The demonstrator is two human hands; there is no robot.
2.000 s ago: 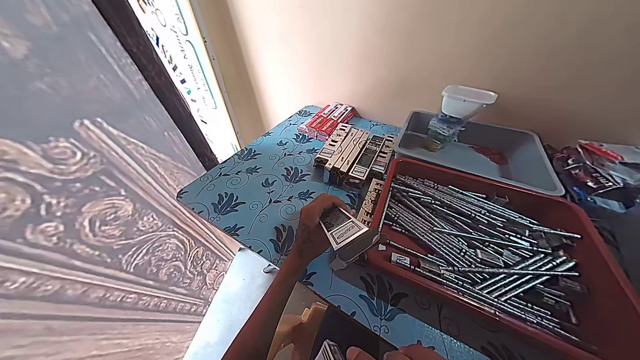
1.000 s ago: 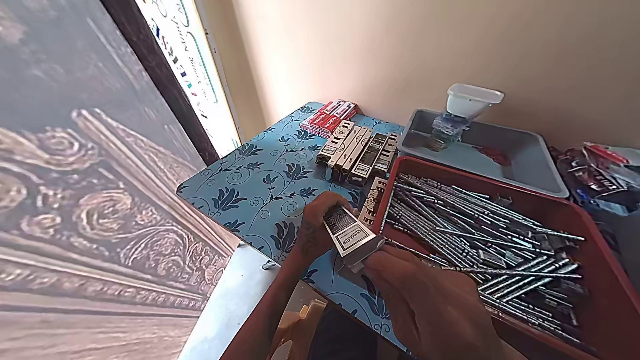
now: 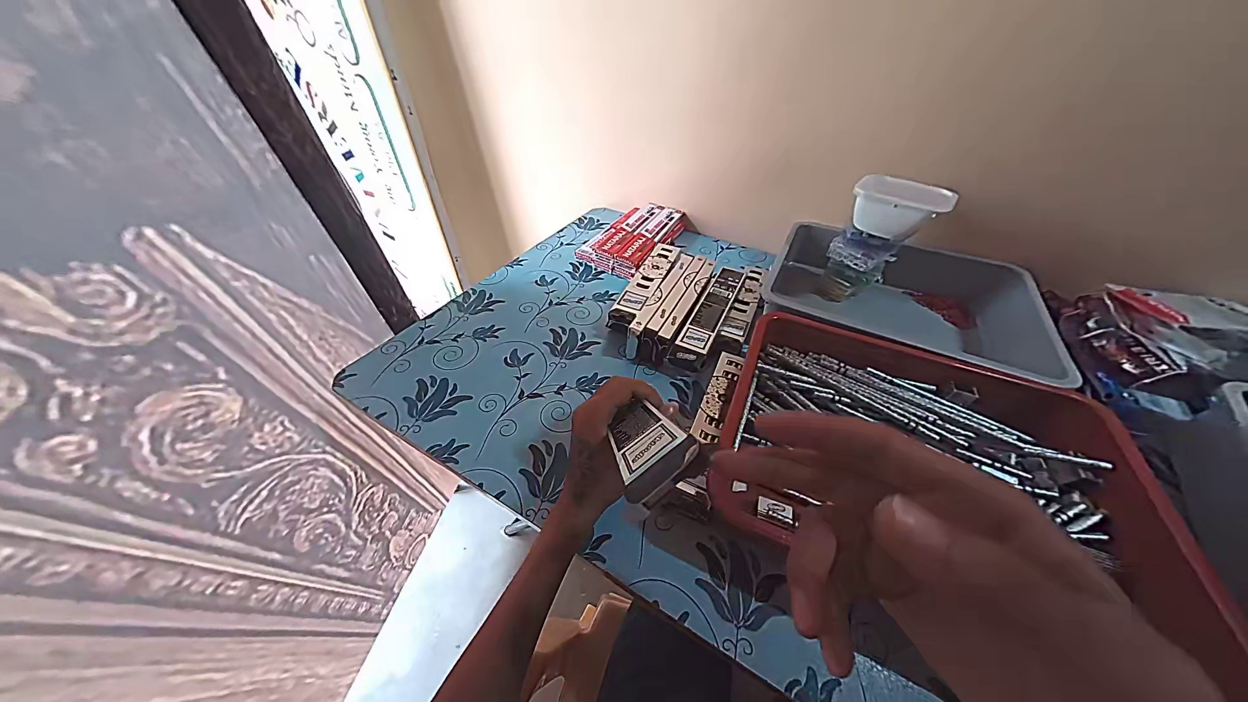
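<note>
My left hand [image 3: 606, 444] grips a small dark pencil box [image 3: 648, 450] with a white printed label, over the near part of the blue floral table [image 3: 526, 380]. To its right my right hand [image 3: 877, 507] is raised with its fingers apart, close to the camera and holding nothing. It partly hides a red plastic tray [image 3: 1141, 439] filled with loose dark, silver-patterned pencils [image 3: 907, 400]. Another patterned box [image 3: 720, 400] lies between the held box and the tray. Whether the held box's end flap is open, I cannot tell.
Stacked pencil boxes [image 3: 673, 302] and red-and-white boxes [image 3: 634, 239] stand further back. Behind the red tray, a grey tray [image 3: 1024, 322] holds a white plastic container [image 3: 902, 205] on a clear one. Plastic packets [image 3: 1131, 341] lie at right.
My right hand, at the end of the held box one second ago, has moved right, away from it, with its fingers spread. My left hand keeps hold of the box.
</note>
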